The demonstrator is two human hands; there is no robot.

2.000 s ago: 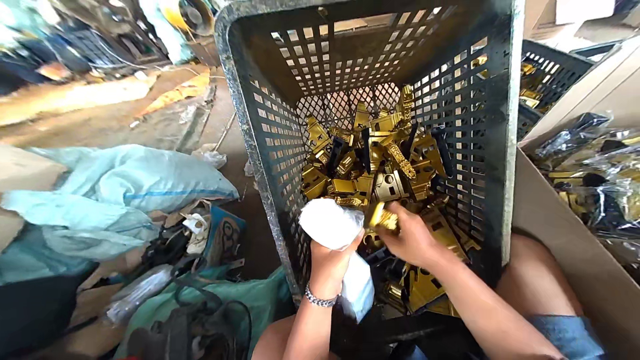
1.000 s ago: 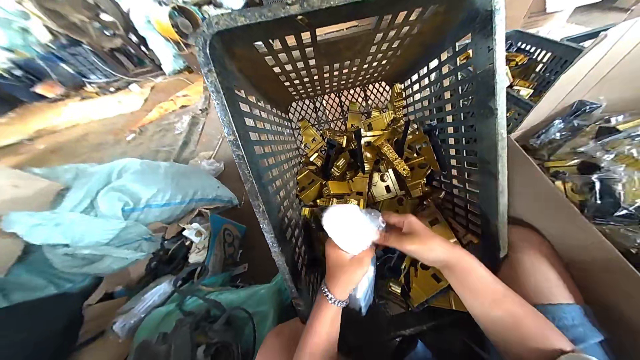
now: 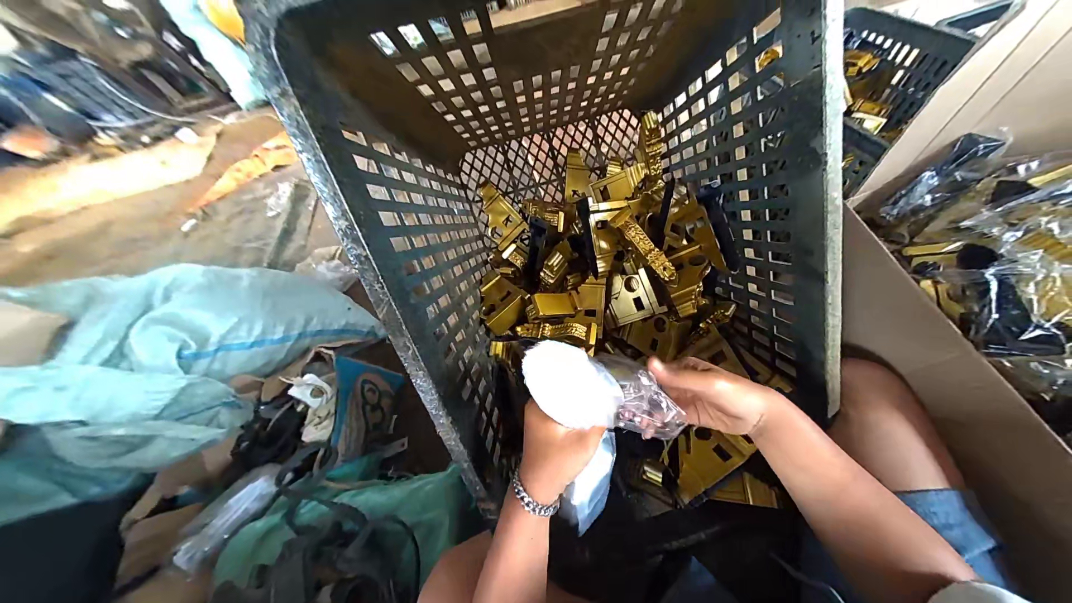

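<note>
My left hand (image 3: 554, 448), with a chain bracelet at the wrist, holds a white bundle (image 3: 569, 383) over the near part of a black plastic crate (image 3: 381, 310). Clear plastic film (image 3: 649, 402) spreads from the bundle's right side. My right hand (image 3: 712, 394) has its fingers on that film; whether anything is inside it I cannot tell. Below and beyond both hands, shiny gold-coloured parts (image 3: 632, 293) lie heaped in the crate, some with dark pieces among them. A pale strip of material (image 3: 590, 486) hangs under my left hand.
On the right, a cardboard box (image 3: 909, 335) holds gold parts in clear plastic (image 3: 1038, 268). Behind it stands another black crate (image 3: 900, 54) with gold parts. Pale blue woven sacks (image 3: 226, 322) and a green bag (image 3: 335, 519) lie on the left.
Two seconds ago my right hand held a gold part beside the white bundle; now its fingers are on clear film. The bundle remains in my left hand.
</note>
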